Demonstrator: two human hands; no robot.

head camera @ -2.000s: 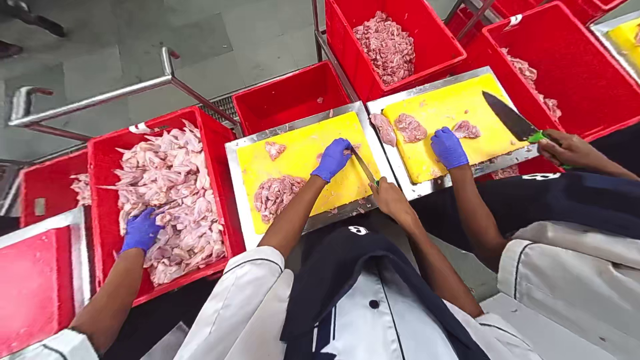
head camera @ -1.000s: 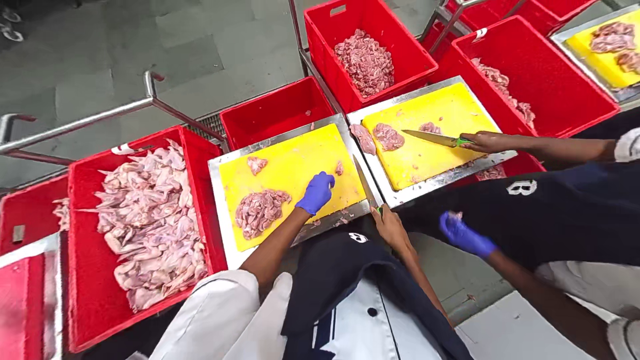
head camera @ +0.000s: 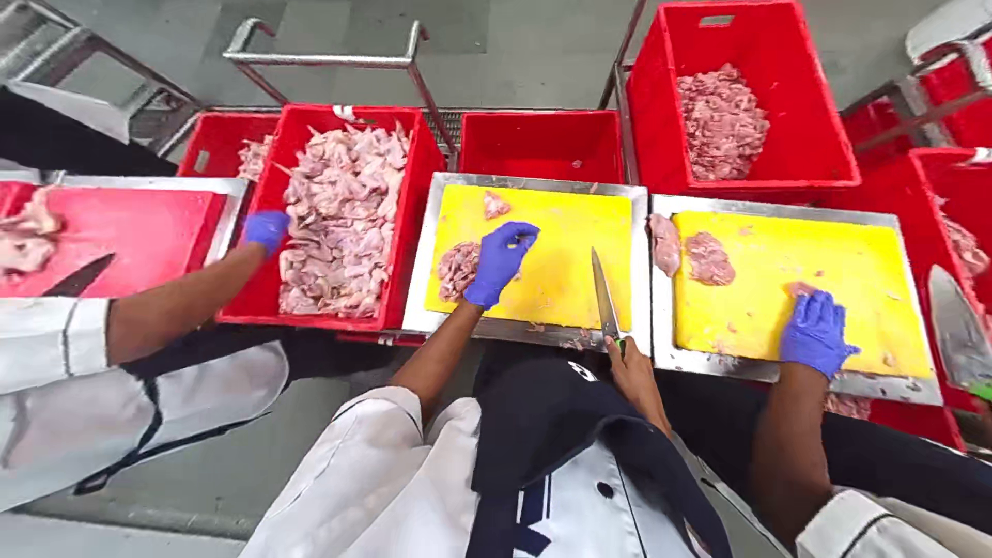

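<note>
My left hand (head camera: 500, 263), in a blue glove, is raised over the yellow cutting board (head camera: 566, 225), beside a pile of raw meat pieces (head camera: 457, 270). Its thumb and fingers curl toward each other; whether a scrap is between them cannot be told. Bare, my right hand (head camera: 634, 376) grips a knife (head camera: 604, 294) by its green handle at the board's lower right edge, the blade pointing away from me over the board. A small meat piece (head camera: 496, 205) lies near the board's far edge. The board sits in a metal tray (head camera: 642, 256).
Left stands a red crate (head camera: 395, 298) of raw chicken pieces, with a co-worker's gloved hand (head camera: 266, 230) at its rim. Beyond my tray is another red crate (head camera: 542, 143). On the right, a co-worker's gloved hand (head camera: 818, 329) touches a second yellow board (head camera: 798, 271), with a knife (head camera: 957, 329) nearby.
My left hand has lifted from the right part of the board and moved left toward the meat pile. The right co-worker's gloved hand is back on their board. The view has turned.
</note>
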